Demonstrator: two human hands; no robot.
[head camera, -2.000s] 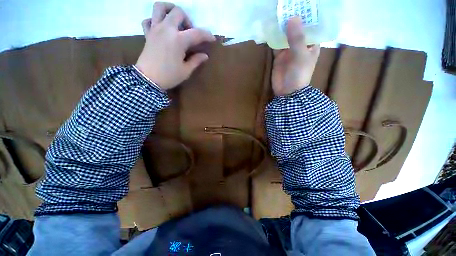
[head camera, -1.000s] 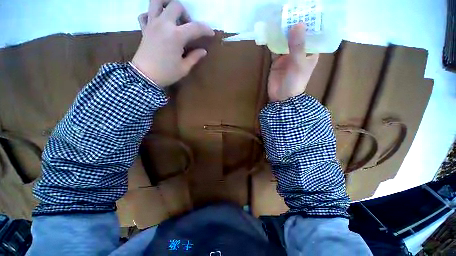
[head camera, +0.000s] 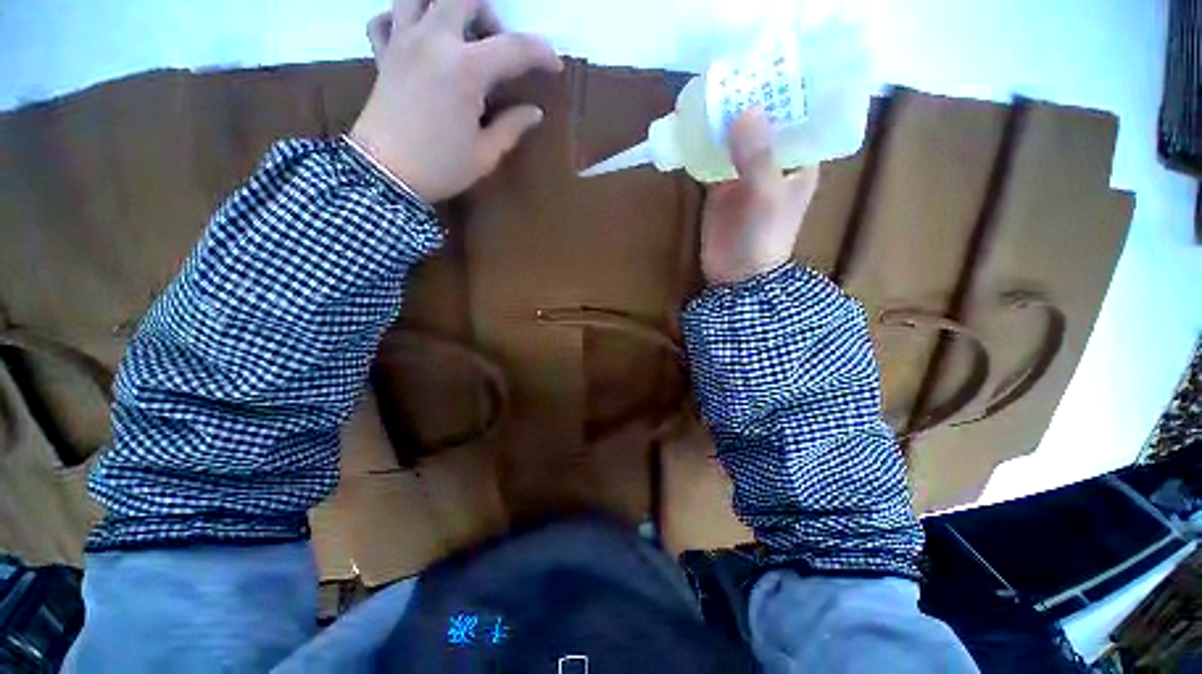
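My right hand (head camera: 758, 204) is shut on the glue bottle (head camera: 771, 112), which lies tilted with its thin spout pointing left. The spout tip is over a brown bag panel (head camera: 527, 263), a little below the panel's far edge. My left hand (head camera: 455, 99) rests with fingers spread and curved at the far edge of the panels, left of the spout; it holds no object that shows. Thin curved handles, one of them a handle (head camera: 613, 320) between my forearms, lie on the overlapping panels. My sleeves hide parts of the panels.
The white tabletop (head camera: 264, 26) shows beyond the panels and at the right. A dark layered stack (head camera: 1182, 92) is at the upper right edge. Black items with pale bars (head camera: 1068, 553) are below the table at the lower right. My dark apron is at the bottom middle.
My right hand has brought the bottle nearer, and its spout tip has moved from the panels' far edge onto the panel. My left hand has barely moved; the panels sit slightly higher in view.
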